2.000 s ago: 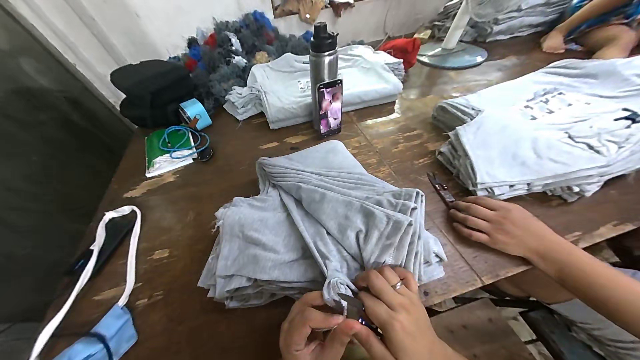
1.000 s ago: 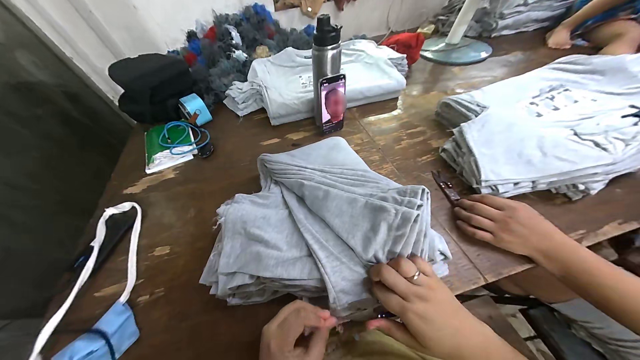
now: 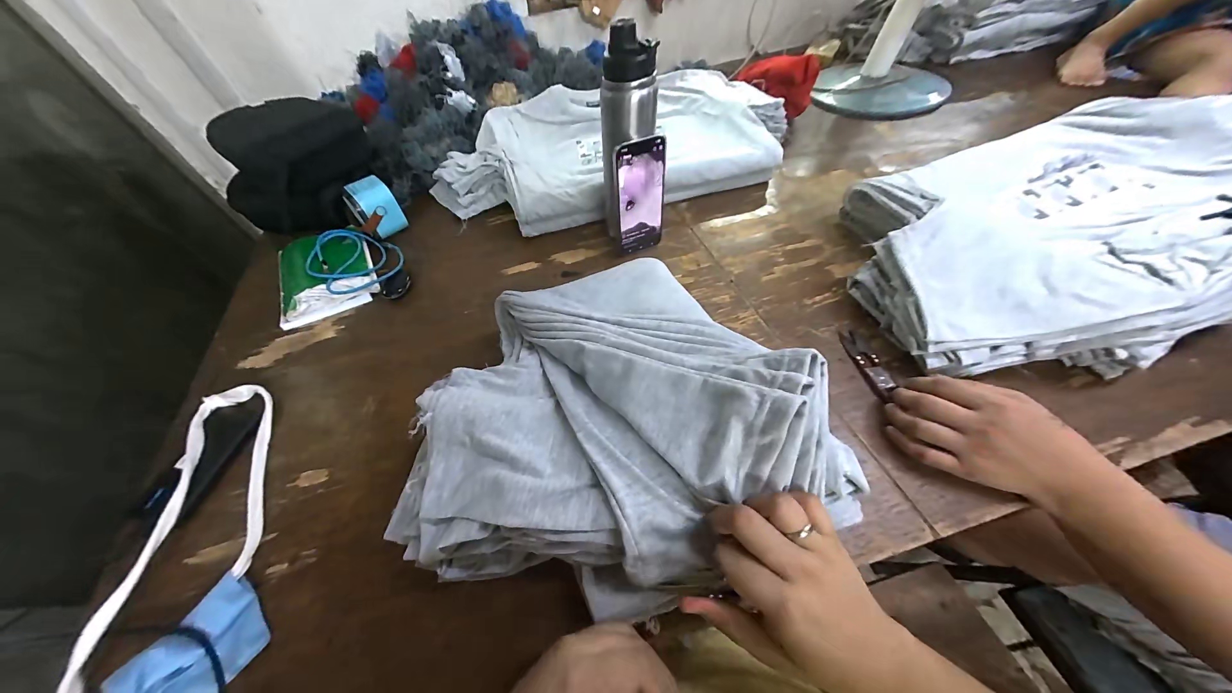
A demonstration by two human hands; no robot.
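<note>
A stack of grey knit garments (image 3: 597, 414) lies on the brown wooden table before me, its top layers folded in a fan. My right hand (image 3: 784, 568), with a ring on one finger, rests its curled fingers on the stack's near right edge. Part of a small dark tool shows under that hand, between thumb and fingers; most of it is hidden. My left hand (image 3: 597, 662) is at the bottom edge of the view, below a hanging grey fabric edge. Its fingers are mostly out of sight, so what it holds cannot be told.
Another person's hand (image 3: 972, 428) touches dark thread snips (image 3: 869, 366) beside a printed shirt stack (image 3: 1059, 231). A phone (image 3: 639, 192) leans on a steel bottle (image 3: 626, 106) before folded shirts (image 3: 549, 144). A strap (image 3: 255, 462), blue cloth (image 3: 207, 635), tape roll (image 3: 375, 205) and green packet (image 3: 322, 279) lie left.
My left hand has moved down toward the bottom edge. The fabric corner that both hands held two seconds ago now hangs at the stack's near edge.
</note>
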